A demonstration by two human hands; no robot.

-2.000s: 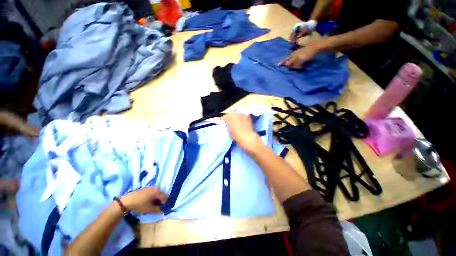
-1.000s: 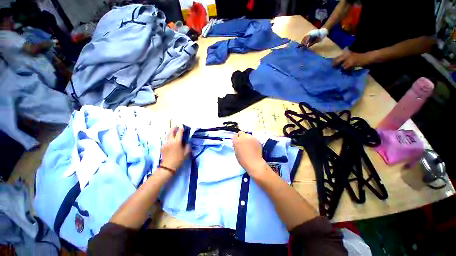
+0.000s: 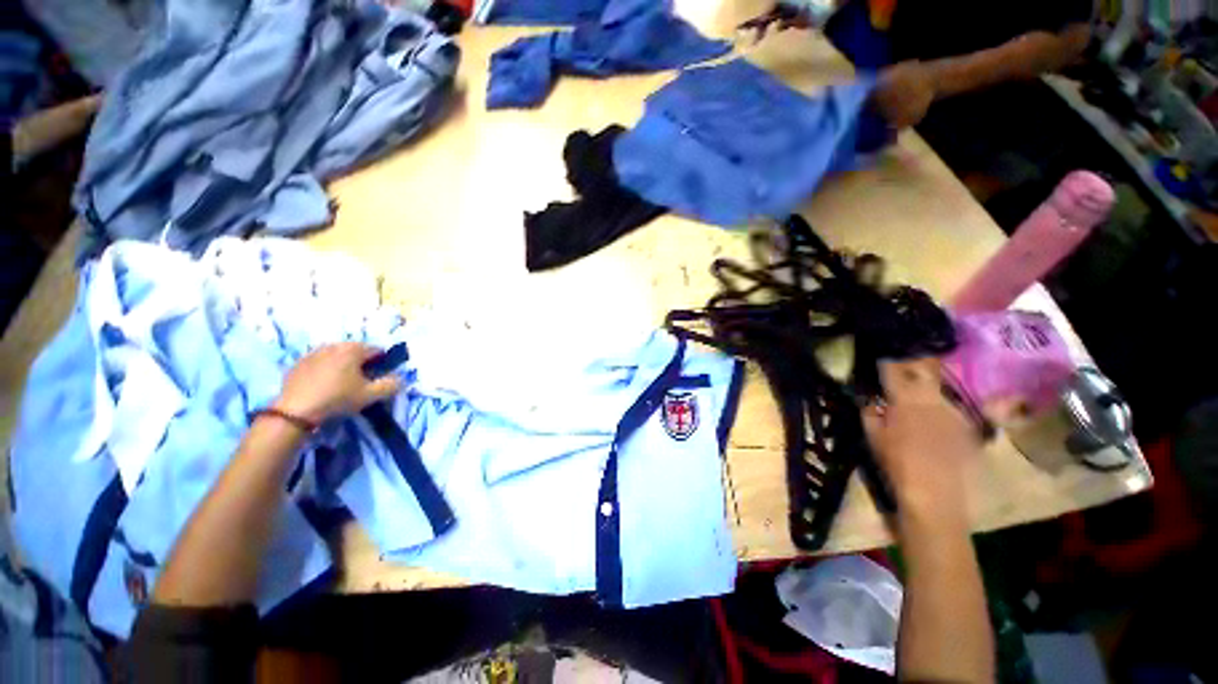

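A light blue uniform shirt [image 3: 534, 515] with a navy placket and a red badge lies spread in front of me. My left hand [image 3: 327, 388] is at its left side, by a navy-edged sleeve, with a small dark strip at the fingertips; whether it grips cloth is unclear. My right hand [image 3: 924, 414] is off the shirt, blurred, at the right edge of the black hangers [image 3: 815, 388]. Its fingers are partly hidden, so its hold cannot be told. Stacked shirts [image 3: 200, 401] with white collars lie at the left.
Grey-blue garments [image 3: 254, 120] are heaped at the far left. A black cloth [image 3: 588, 201] touches medium-blue garments [image 3: 735, 140], where another person's arm [image 3: 988, 74] reaches in. A pink bottle [image 3: 1035, 241], pink pouch [image 3: 1008, 361] and clear mug [image 3: 1098, 421] stand at the right edge of the table [image 3: 468, 274].
My right hand has left the shirt and moved right to the hangers. My left hand has moved left, and the shirt's badge now shows fully. The other person's blue garment has shifted.
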